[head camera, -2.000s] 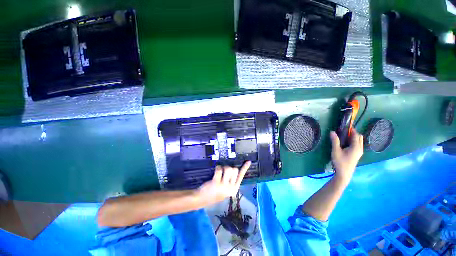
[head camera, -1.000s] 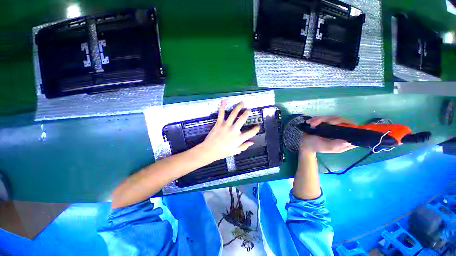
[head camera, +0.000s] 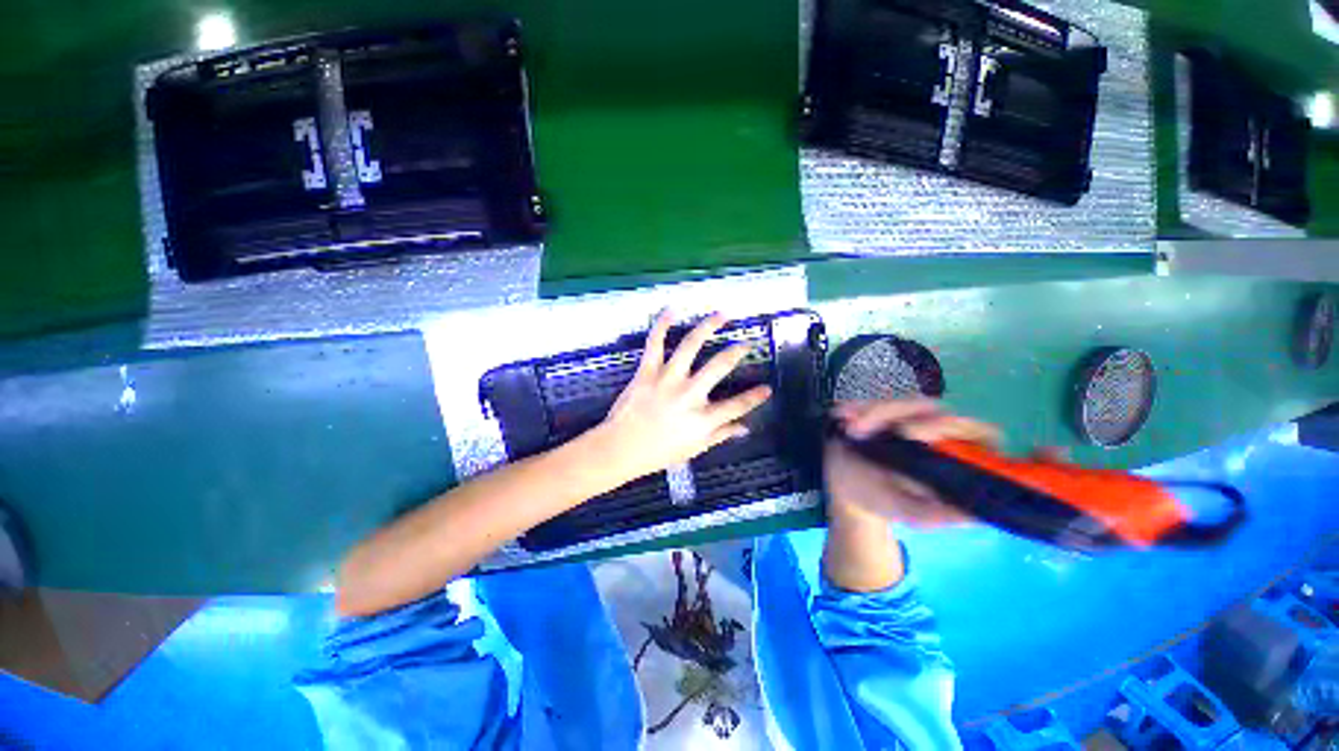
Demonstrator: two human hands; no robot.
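A black housing (head camera: 588,393) lies on a silvery-white protective sheet (head camera: 467,418) at the bench edge in front of me. My left hand (head camera: 676,404) rests on its middle with fingers spread and covers the bracket area. My right hand (head camera: 896,470) is shut around an orange and black electric screwdriver (head camera: 1057,492), which is blurred. The driver's black nose points left at the housing's right edge; whether the tip touches it cannot be told. A round screw dish (head camera: 886,364) is partly behind my right hand. No screw can be made out.
A second round dish (head camera: 1115,396) stands further right, and another dish (head camera: 1314,329) is at the far right. Beyond the bench, the green belt (head camera: 668,147) carries more black housings on silvery sheets. Blue crates (head camera: 1175,701) are on the floor at the lower right.
My right hand has picked up the driver and brought it left to the housing. My left hand has moved up onto the housing. The housings on the belt have moved right.
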